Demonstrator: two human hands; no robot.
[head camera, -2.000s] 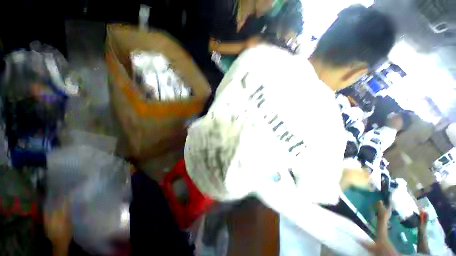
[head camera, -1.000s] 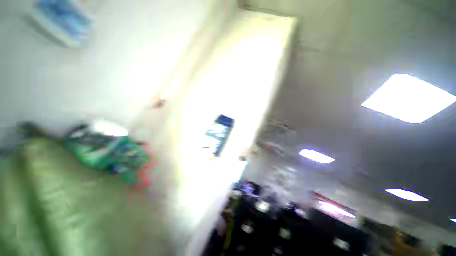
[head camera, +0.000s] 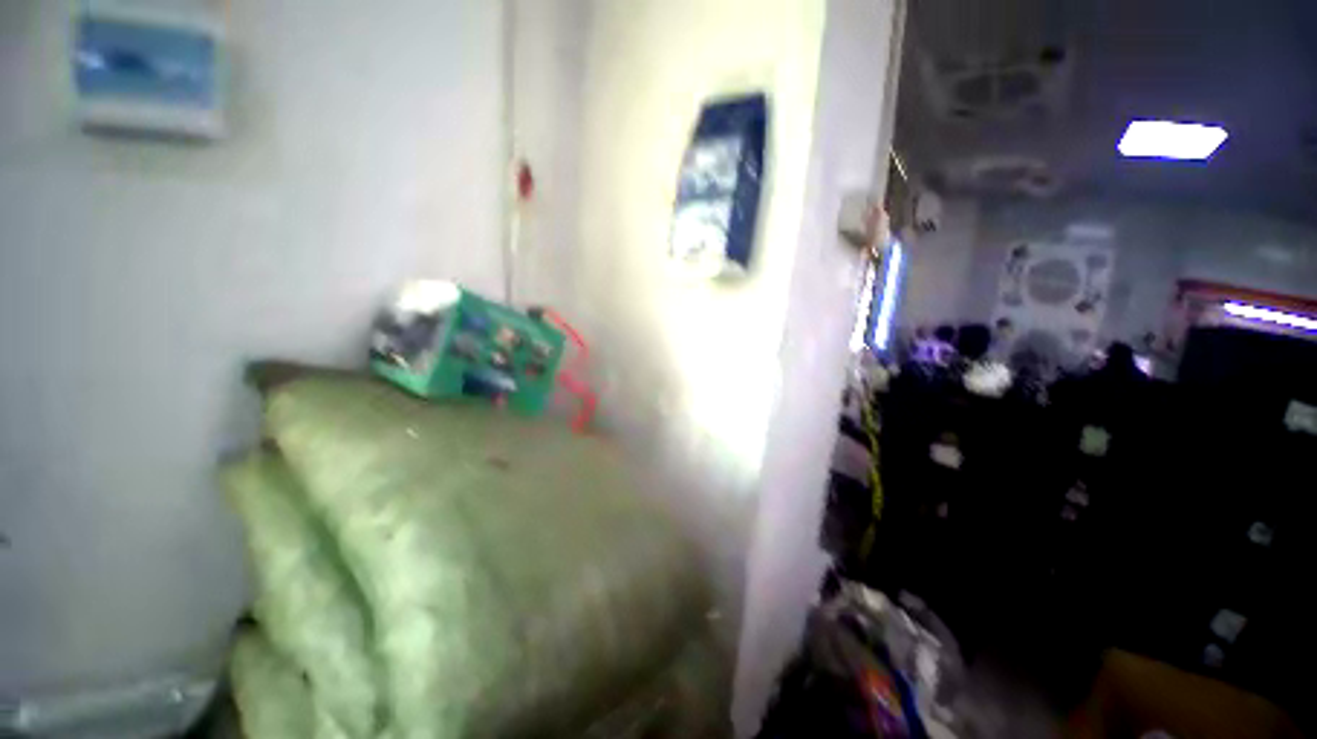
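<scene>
No hand is in view. Nearest in front of me is a huge grey-green woven sack (head camera: 477, 563), bulging and folded, against the white wall. A green box-like object (head camera: 498, 354) with small dark and reddish details rests on top of the sack, tilted. A whitish, crumpled-looking piece (head camera: 419, 321) is at its left end. A red coiled hose (head camera: 578, 378) hangs at its right side.
A white pillar (head camera: 809, 361) stands right of the sack, with a dark blue poster (head camera: 719, 188). Stacked black crates (head camera: 1069, 534) fill the right. A scrap heap (head camera: 888, 664) lies by the pillar's foot. Part of a brown carton (head camera: 1177, 700) shows at bottom right.
The view has swung from a co-worker, an open carton and clear bags up to the wall, then levelled onto the sack and pillar. The blurred hand at lower left is out of view.
</scene>
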